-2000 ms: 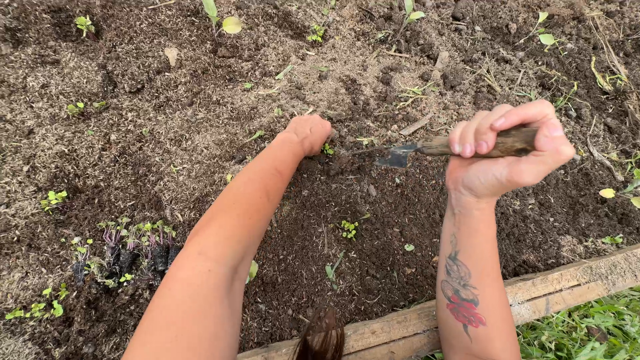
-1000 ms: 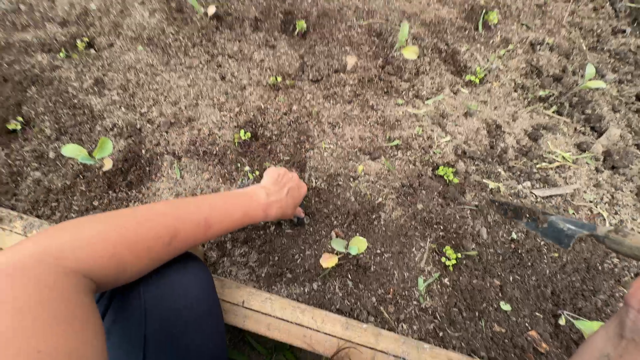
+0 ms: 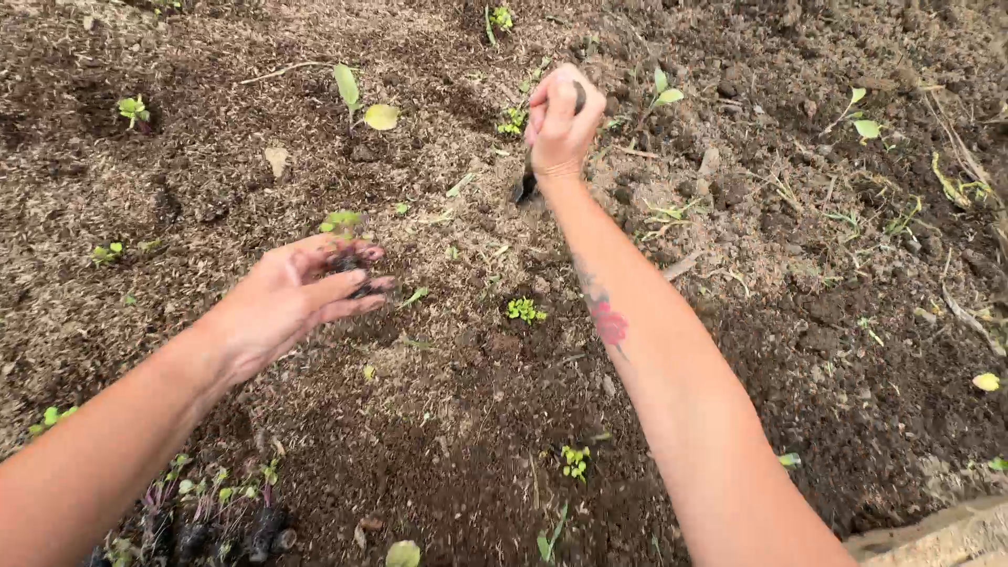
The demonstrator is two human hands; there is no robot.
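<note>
My left hand (image 3: pixel 323 287), palm up at left centre, holds a small seedling plug (image 3: pixel 346 264) with dark soil around its roots and green leaves on top; motion blurs it. My right hand (image 3: pixel 565 118), at upper centre, is closed around the handle of a hand trowel (image 3: pixel 528 183), whose dark blade points down at the soil, partly hidden by the hand. Several seedling plugs (image 3: pixel 209 535) with purplish stems lie bunched on the soil at the lower left. A small seedling (image 3: pixel 525 310) stands in the soil between my forearms.
Small plants dot the soil bed, among them a broad-leaved seedling (image 3: pixel 350 94) at the upper left, a clump (image 3: pixel 575 462) low at centre and another broad-leaved seedling (image 3: pixel 663 90) at the upper right. A wooden board edge (image 3: pixel 945 543) crosses the lower right corner. Dry stalks lie at right.
My left hand has come off the soil and now holds a seedling plug. My right hand has moved to the upper centre with the trowel, its blade now downward. The view has shifted widely.
</note>
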